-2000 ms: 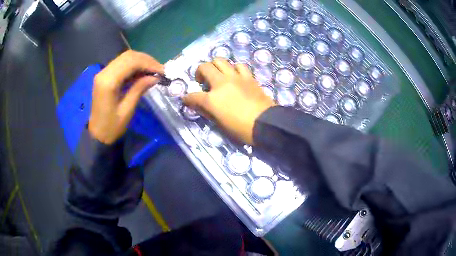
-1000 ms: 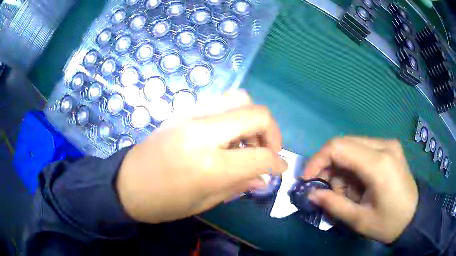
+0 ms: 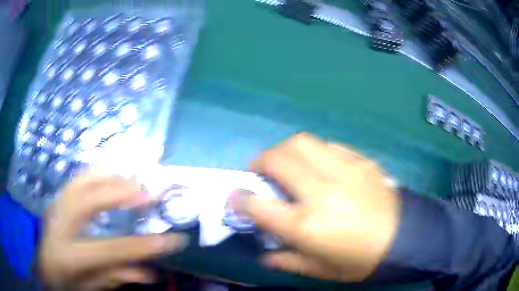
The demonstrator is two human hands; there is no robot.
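A bright silvery four-hole plate [image 3: 211, 226] lies in front of me, blurred and partly overexposed. A round part [image 3: 180, 204] sits in one of its seats. My left hand [image 3: 108, 230] grips the plate's left end, fingers above and thumb below. My right hand [image 3: 336, 207] is over the plate's right end, its fingertips on another round part [image 3: 242, 211] at a seat. The fingers hide both plate ends, and blur hides whether that part is fully seated. The blister tray [image 3: 185, 62] lies at the left, its pockets showing bright round parts.
A four-hole plate [image 3: 455, 122] lies on the green surface at the right. More plates [image 3: 498, 210] are at the right edge, beyond my right sleeve. Dark ribbed stacks [image 3: 429, 37] stand along a metal rail at the upper right. Blue plastic [image 3: 17, 233] shows at the lower left.
The view has shifted, so the tray appears farther left. My hands have moved apart onto the two ends of the plate. The dark round part in my right hand is now at the plate.
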